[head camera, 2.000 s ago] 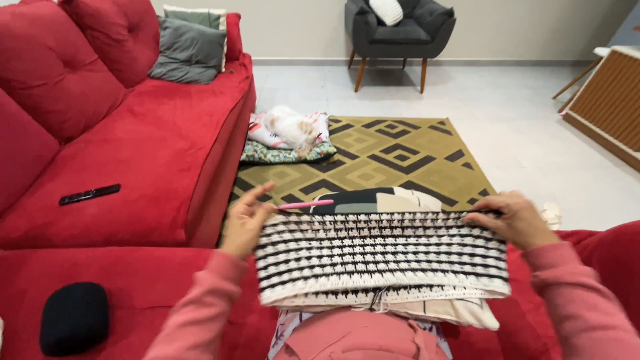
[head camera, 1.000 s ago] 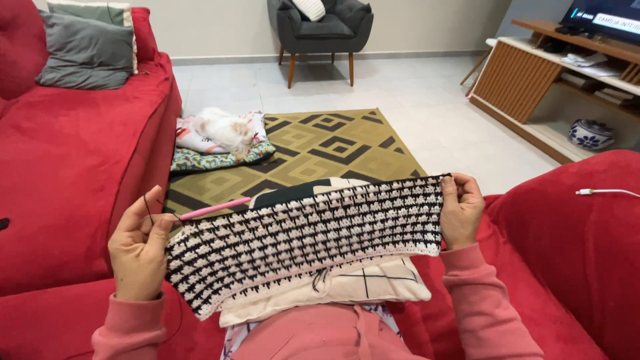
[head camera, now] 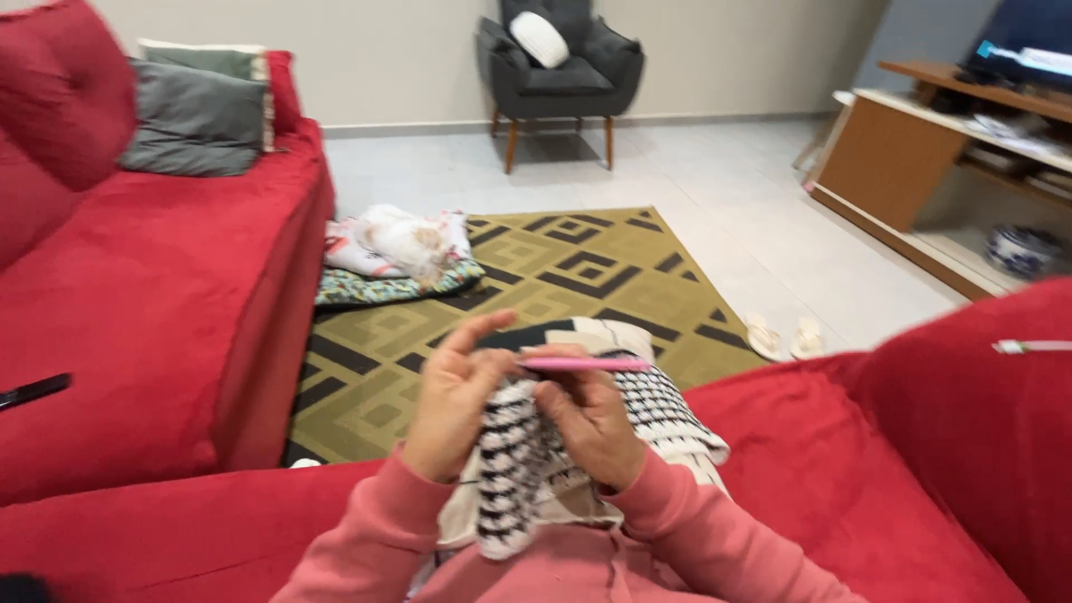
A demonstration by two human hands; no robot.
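The black and white crocheted piece (head camera: 507,469) hangs from my hands over a patterned cushion (head camera: 615,335) on my lap, with part of it lying to the right. My left hand (head camera: 456,394) pinches its upper edge, index finger raised. My right hand (head camera: 590,419) holds a pink crochet hook (head camera: 586,364) level at the top of the work, its tip end near my left fingers. The stitches between my hands are partly hidden by the fingers.
Red sofa seats (head camera: 151,260) stand at left and right. A patterned rug (head camera: 586,260) bears folded blankets (head camera: 368,289) with a white furry animal (head camera: 406,239) on them. Beyond are a grey armchair (head camera: 569,79), a TV cabinet (head camera: 888,159) and flip-flops (head camera: 764,337).
The crocheted piece was stretched wide between my hands; now it is bunched and hangs down. My hands have come together, and the pink hook is now in my right hand.
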